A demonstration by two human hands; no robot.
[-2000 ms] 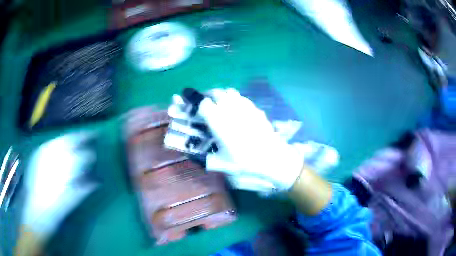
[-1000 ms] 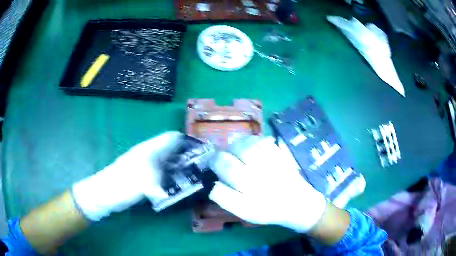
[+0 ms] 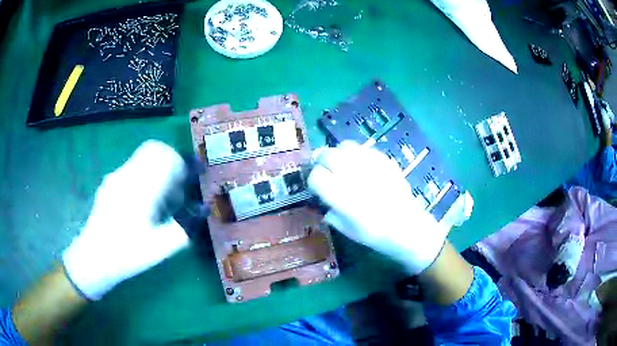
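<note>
The reddish-brown fixture base (image 3: pixel 271 225) lies in front of me. A silver heat sink with two black transistors (image 3: pixel 252 143) sits in its top pocket. A second such heat sink (image 3: pixel 269 194) lies slightly tilted at the middle pocket. The bottom pocket holds no heat sink. My right hand (image 3: pixel 375 203), in a white glove, has its fingers closed at the right end of the second heat sink. My left hand (image 3: pixel 132 216), gloved, is left of the base, around a dark blurred part that I cannot identify.
The dark cover plate (image 3: pixel 379 123) lies right of the base, partly behind my right hand. A black screw tray (image 3: pixel 71 42) and a white dish (image 3: pixel 243 28) are at the back. A finned piece (image 3: pixel 498 143) and white paper (image 3: pixel 482 30) lie right. A pink-clothed person (image 3: pixel 541 246) is at lower right.
The heat sinks with transistors, earlier between my hands above the base, now show in its top and middle pockets. My left hand has moved left off the base.
</note>
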